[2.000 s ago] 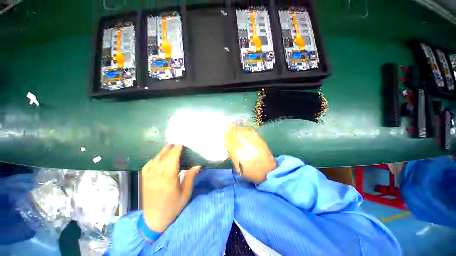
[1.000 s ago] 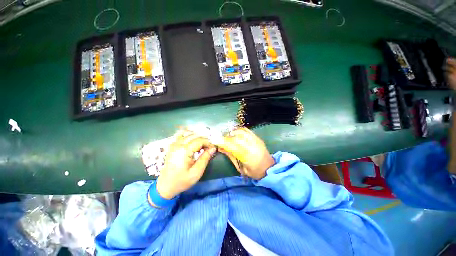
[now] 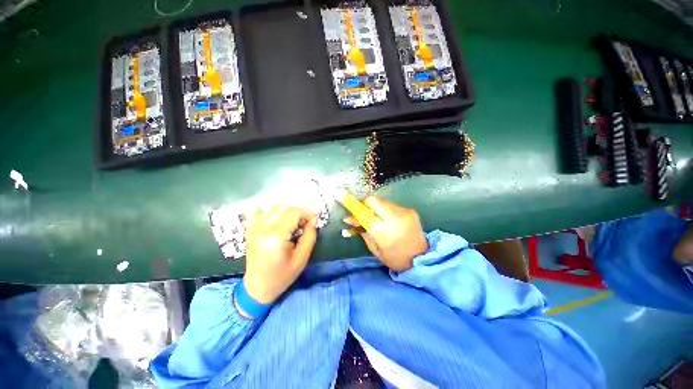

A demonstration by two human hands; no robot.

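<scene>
A phone mid-frame assembly [image 3: 229, 228] lies on the green mat, its board end showing at the left and its middle washed out by glare. My left hand [image 3: 278, 245] rests on its near edge, fingers bent; whether it pinches a cable is too small to tell. My right hand [image 3: 389, 232] holds a yellow hand tool [image 3: 359, 211], its pale tip by the frame's right end. The black coaxial cable bundle [image 3: 418, 155] with gold-fringed ends lies beyond my right hand.
A black foam tray [image 3: 281, 76] at the back holds several phone assemblies. White scraps [image 3: 18, 180] lie at left. Black and striped parts [image 3: 619, 148] and another tray [image 3: 661, 112] are at right. Plastic bags [image 3: 106, 319] are below left. A neighbour's blue sleeve [image 3: 646, 258] shows at right.
The glaring frame has turned so its board end points left. My right hand has drawn back slightly from my left, and the yellow tool now shows clearly. The view has shifted.
</scene>
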